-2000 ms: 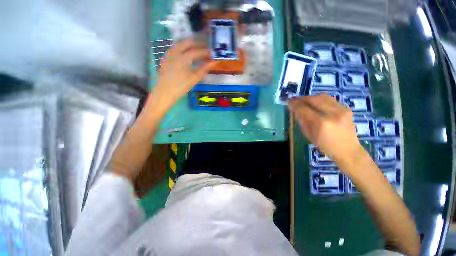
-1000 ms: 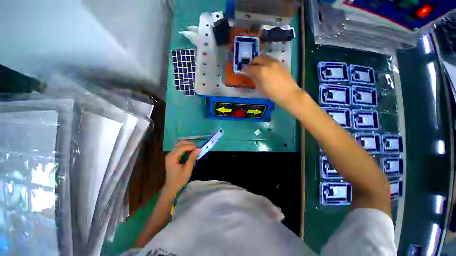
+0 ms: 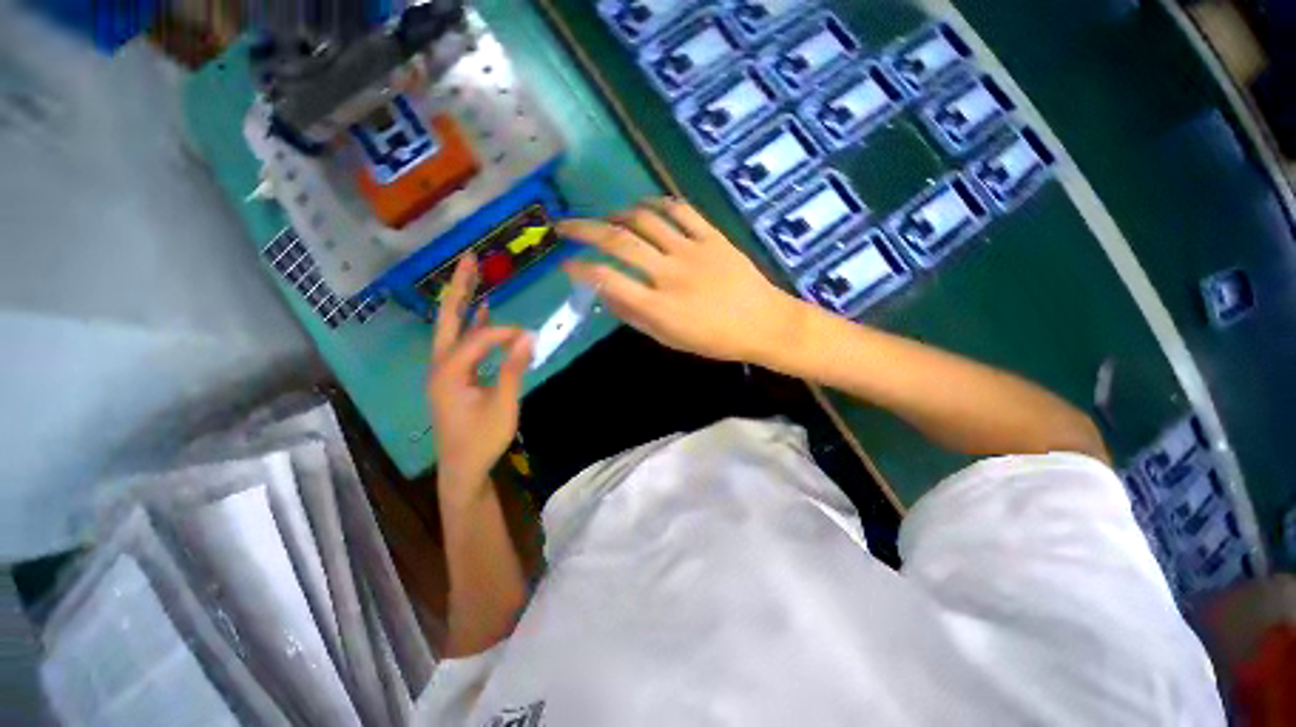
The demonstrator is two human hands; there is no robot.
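A phone housing (image 3: 400, 141) sits in the orange fixture (image 3: 421, 188), partly covered by the dark press head (image 3: 341, 85). My left hand (image 3: 476, 376) holds another housing (image 3: 560, 330), seen nearly edge-on as a thin white strip, between thumb and fingers. One left finger reaches to the left arrow of the blue control panel (image 3: 496, 266). My right hand (image 3: 697, 291) has its fingers spread, with a fingertip at the right yellow arrow and others close to the strip's upper end. Whether they touch it cannot be told.
Rows of housings (image 3: 809, 215) lie in trays on the green belt (image 3: 981, 334) at right. A black-square sheet (image 3: 320, 277) lies left of the base plate (image 3: 320, 213). Stacked clear trays with pale sheets (image 3: 256, 568) stand at lower left. More housings (image 3: 1187, 504) lie at far right.
The view has turned. My right hand has left the housing in the fixture and moved to the control panel. My left hand has moved up to the panel with its housing. The press head now overhangs the fixture.
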